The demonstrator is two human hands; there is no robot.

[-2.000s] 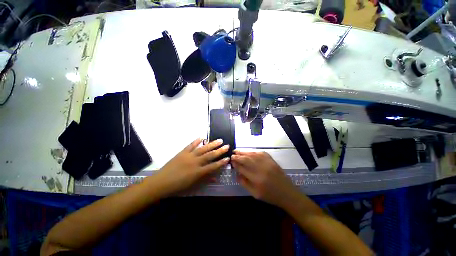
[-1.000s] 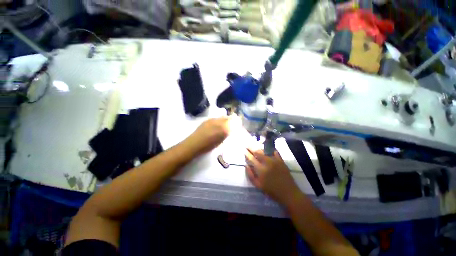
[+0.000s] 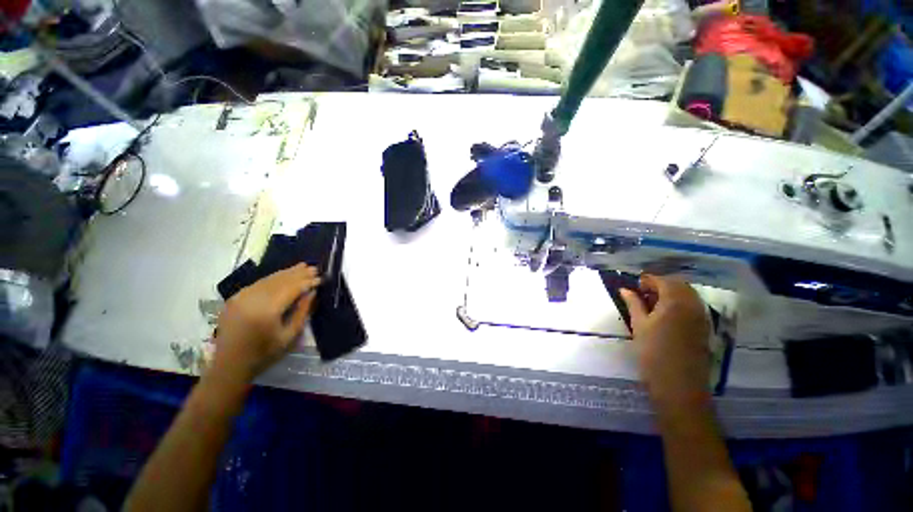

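Observation:
My left hand [image 3: 258,318] is at the fanned pile of black panels [image 3: 336,318], left of the machine, its fingertips closed on a panel's edge. My right hand [image 3: 669,318] is right of the needle, thumb and fingers pinching a black strip [image 3: 616,288]; it partly hides the strips. The presser foot and needle area [image 3: 546,262] is brightly lit with no panel under it. A small dark piece [image 3: 557,284] lies just right of it. A small pile of sewn black pieces [image 3: 408,188] lies behind and left of the needle.
The white machine head [image 3: 681,215] spans the right side, with a blue round part [image 3: 509,174] at its left end. A dark rectangular item [image 3: 831,366] lies far right. A measuring strip [image 3: 481,388] runs along the front edge. Bundles [image 3: 501,45] are behind.
My left hand has moved from near the needle left to the panel pile. My right hand has moved right to the strips. The panel seen by the needle earlier is gone from there. The view has shifted.

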